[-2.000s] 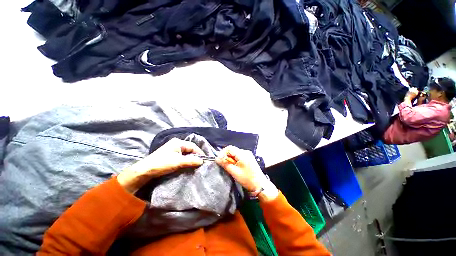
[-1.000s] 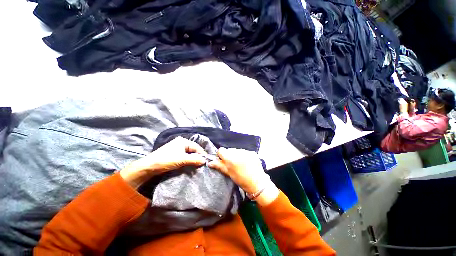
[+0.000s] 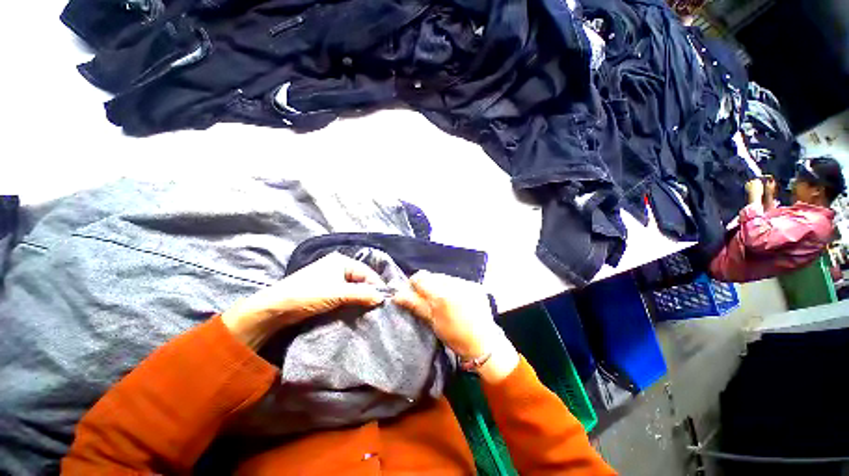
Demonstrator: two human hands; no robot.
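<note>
A denim garment [image 3: 168,232], pale grey wrong side outward, lies nearest me, its near part bunched against my body. A dark navy band [image 3: 419,256] sticks out past the grey cloth behind my hands. My left hand [image 3: 321,293] pinches the grey cloth between thumb and fingers. My right hand [image 3: 451,311] pinches the same cloth just to the right, fingertips almost touching the left ones. Whether the right hand also holds a small tool is hidden by its fingers. A stitched seam runs along the grey cloth on the left.
A pile of dark navy garments [image 3: 372,65] covers the far side of the white table [image 3: 447,167]. Below the right table edge are a green crate [image 3: 549,358], a blue bin [image 3: 619,330] and a blue mesh crate [image 3: 698,297]. A person in pink [image 3: 777,237] works at the far right.
Between the earlier frames and now the fingers of my right hand have closed in on the cloth, and an orange sliver seen there first no longer shows. The garment has barely moved.
</note>
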